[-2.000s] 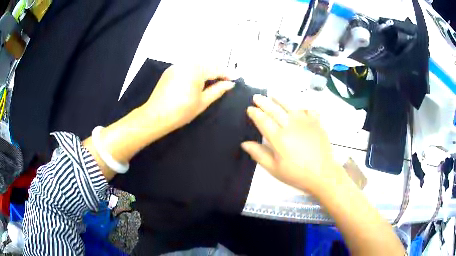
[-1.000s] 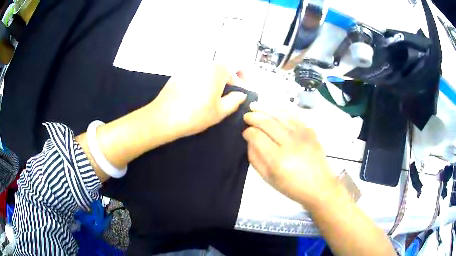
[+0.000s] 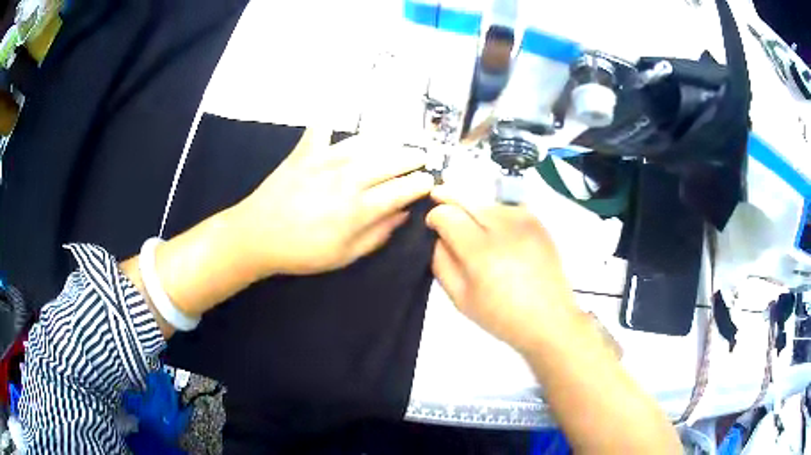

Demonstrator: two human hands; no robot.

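A black garment panel [image 3: 329, 329] lies on the white table and hangs over its front edge. My left hand [image 3: 329, 209] lies flat on the panel, fingers stretched toward the presser foot area [image 3: 437, 133]. My right hand [image 3: 502, 262] is at the panel's right border, its thumb and index finger pinching the cloth edge just below the foot. The fingertips of both hands nearly meet there. The needle and the cloth right at the foot are too blurred and bright to make out. The sewing machine head [image 3: 525, 67], white with a blue stripe, stands above my hands.
A larger black cloth mass [image 3: 98, 115] lies at left. Right of the machine are black scraps [image 3: 680, 115], a flat black smartphone-like rectangle [image 3: 662, 267] and the dark ribbed tension part [image 3: 514, 151]. A ruler scale [image 3: 471, 413] runs along the front edge. Blue material [image 3: 156, 413] is below.
My left hand has flattened, fingers now extended onto the cloth near the foot. My right hand, earlier spread, now pinches the edge. The panel's top edge is now at the foot; the machine appears further left.
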